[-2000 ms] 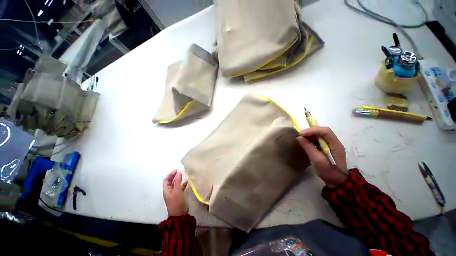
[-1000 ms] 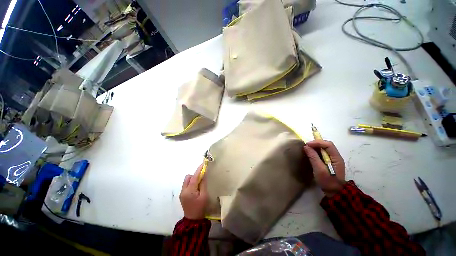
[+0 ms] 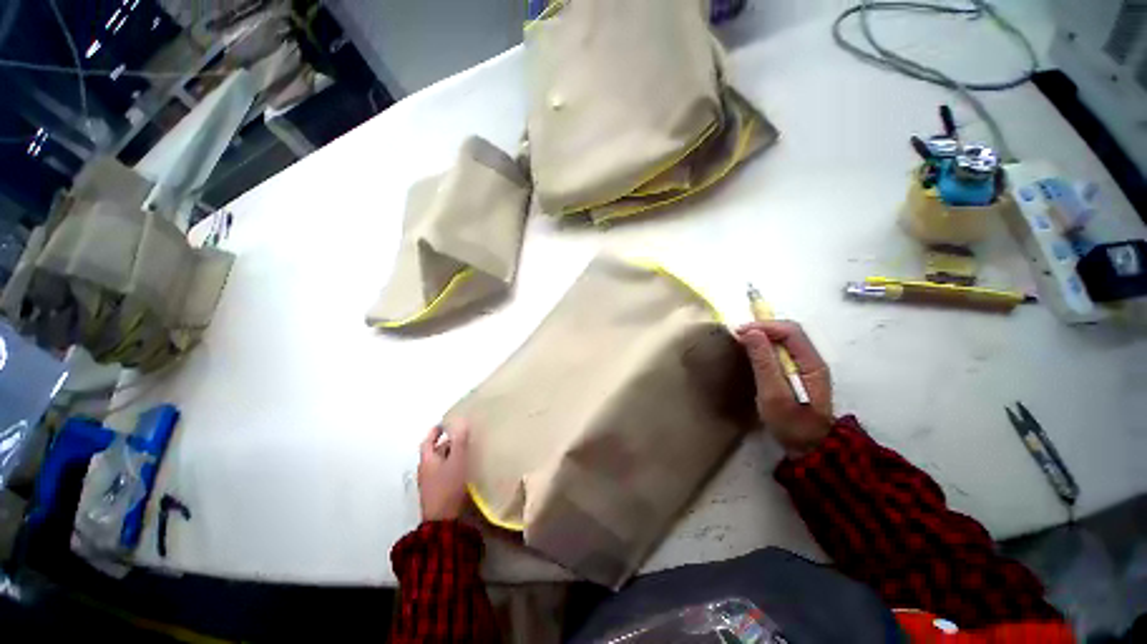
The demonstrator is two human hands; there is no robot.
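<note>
A beige cloth bag (image 3: pixel 604 377) with yellow-bound edges lies in front of me, its darker patch toward me. My right hand (image 3: pixel 790 377) holds a slim pale yellow pen-shaped tool (image 3: pixel 776 342), metal tip pointing up and away, and its fingers grip the bag's right edge by the yellow binding. My left hand (image 3: pixel 443 472) is at the bag's left edge with its fingers closed on the cloth; the exact grip is partly hidden.
A folded beige bag (image 3: pixel 465 233) and a stack of bags (image 3: pixel 623 107) lie beyond. At right are a tool jar (image 3: pixel 952 214), yellow stick (image 3: pixel 937 293), power strip (image 3: pixel 1050 245) and snips (image 3: pixel 1041 453). A blue object (image 3: pixel 154 440) stands at left.
The left edge of the bag was lifted and folded toward my left hand one second ago and now lies lower, with its yellow binding showing. The view has shifted slightly. My right hand keeps the tool.
</note>
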